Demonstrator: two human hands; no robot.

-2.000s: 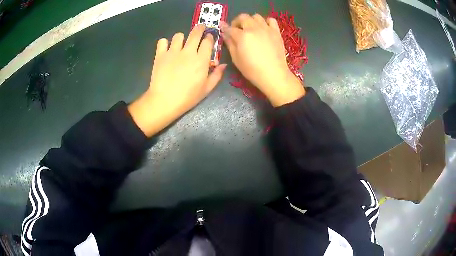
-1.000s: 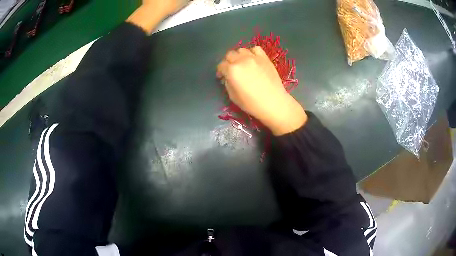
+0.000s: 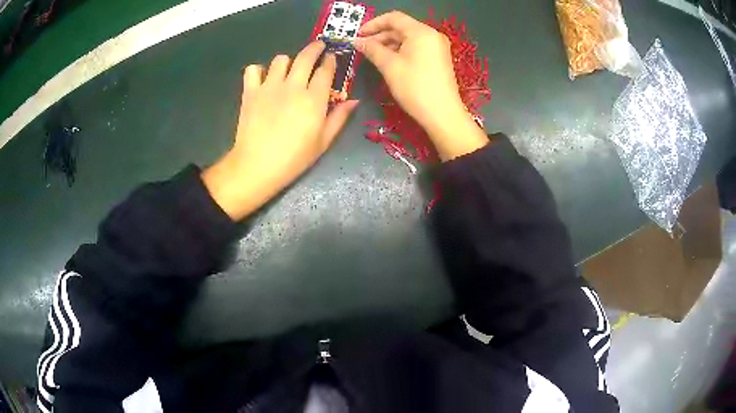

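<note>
A red-edged phone housing [image 3: 342, 26] lies on the bench at the top middle, with a white patterned section with dark dots at its far end and a dark area nearer me. My left hand [image 3: 282, 121] lies over its left side, fingertips on it, holding it. My right hand [image 3: 416, 77] has thumb and forefinger pinched at the housing's right edge; whether a strip is between them is too small to tell. A loose heap of thin red side strips [image 3: 470, 68] lies to the right, partly under my right hand and wrist.
A clear bag of orange parts [image 3: 587, 40] and a flat crinkled plastic bag [image 3: 660, 133] lie at the right. A cardboard carton [image 3: 666, 262] is below the bench edge. Small black parts [image 3: 60, 152] lie at far left. A pale rail [image 3: 105, 77] borders the green belt [image 3: 89, 32].
My left hand has come back from beyond the rail and now rests on a housing in front of me. My right hand has moved from the red heap to the housing's right edge.
</note>
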